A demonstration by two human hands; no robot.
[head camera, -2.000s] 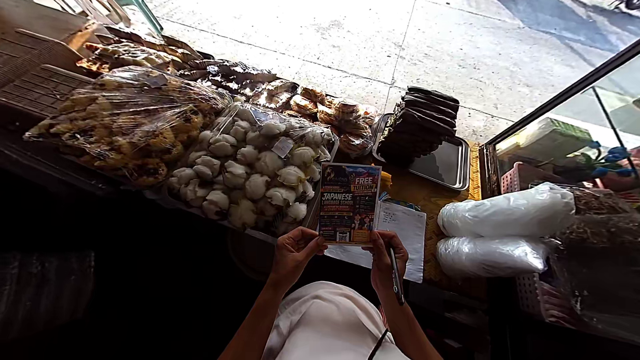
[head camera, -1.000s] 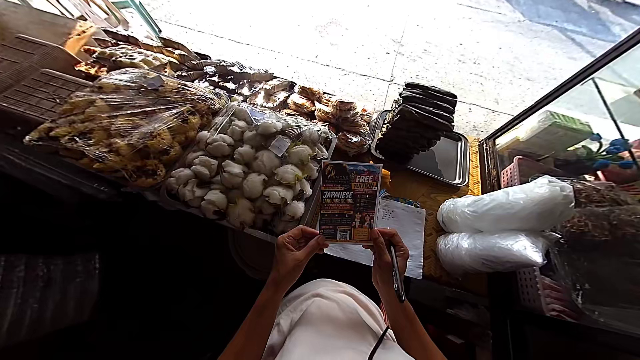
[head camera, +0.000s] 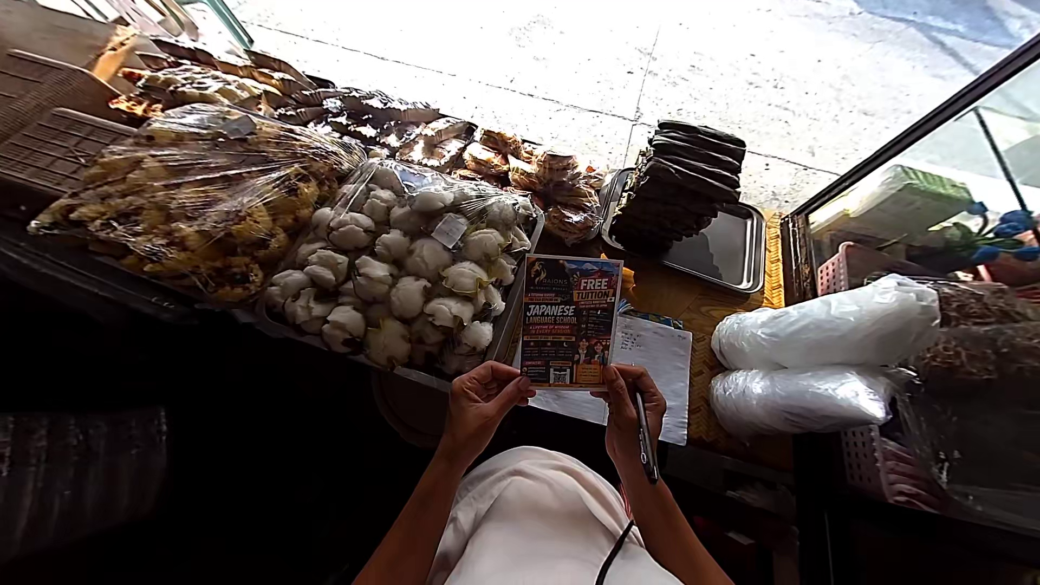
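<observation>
A printed flyer [head camera: 569,321] with a dark face and a small square code is held upright between both hands. My left hand [head camera: 486,400] pinches its lower left corner between thumb and fingers. At the lower right corner, my right hand [head camera: 632,406] grips the flyer and also holds a dark pen [head camera: 646,439], which points down along the palm. Behind the flyer, sheets of paper [head camera: 662,366] with handwriting lie on the counter. To the left is a tray of white steamed buns [head camera: 406,297] under clear plastic.
Wrapped yellow-brown food [head camera: 219,195] fills the left side, beside brown plastic baskets [head camera: 61,150]. More bagged food [head camera: 561,183] lines the back. A stack of dark packets [head camera: 682,179] sits on a metal tray [head camera: 751,252]. Rolls of plastic bags [head camera: 825,325] lie right, near a glass case [head camera: 934,162].
</observation>
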